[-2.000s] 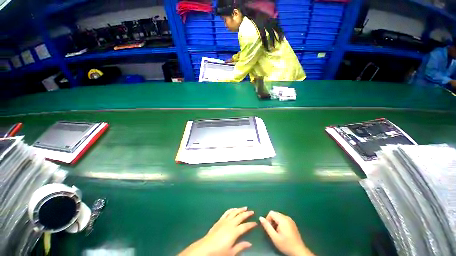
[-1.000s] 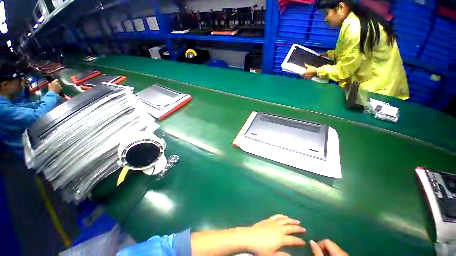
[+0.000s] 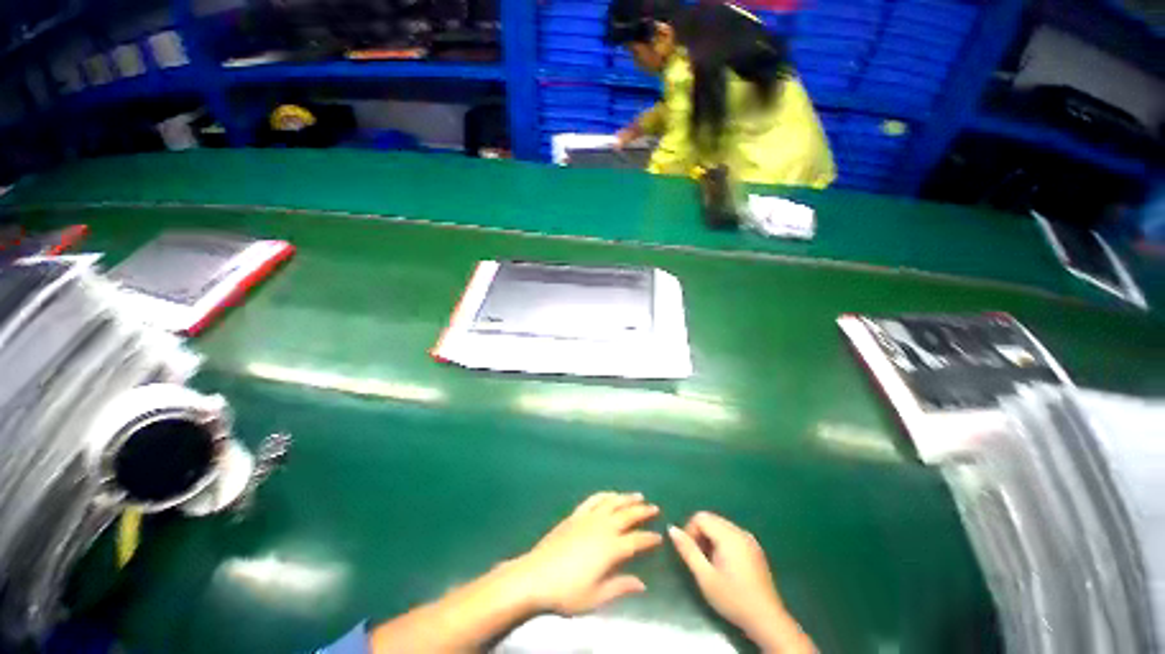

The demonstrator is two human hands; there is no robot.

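Note:
My left hand (image 3: pixel 592 553) rests over the green bench with its fingers apart, holding nothing. My right hand (image 3: pixel 737 575) is just right of it, fingers partly curled, also empty. The hands are close but not on any unit. A laptop unit with its grey bottom cover up (image 3: pixel 567 300) lies on a white foam sheet (image 3: pixel 675 354) straight ahead, with a red-orange edge showing at its left. An open laptop base (image 3: pixel 961 362) lies at the right on white foam.
Bagged stacks stand at the left (image 3: pixel 64 422) and right (image 3: pixel 1067 524). A white ring (image 3: pixel 211 411) and silvery coil (image 3: pixel 271 454) sit at left. Another covered unit (image 3: pixel 192 275) lies far left. A person in yellow (image 3: pixel 799 134) works across the green bench.
The view has swung back to the right and forward from the left. The right stack shows again, and another flat panel has come into view at far right. Both hands remain empty.

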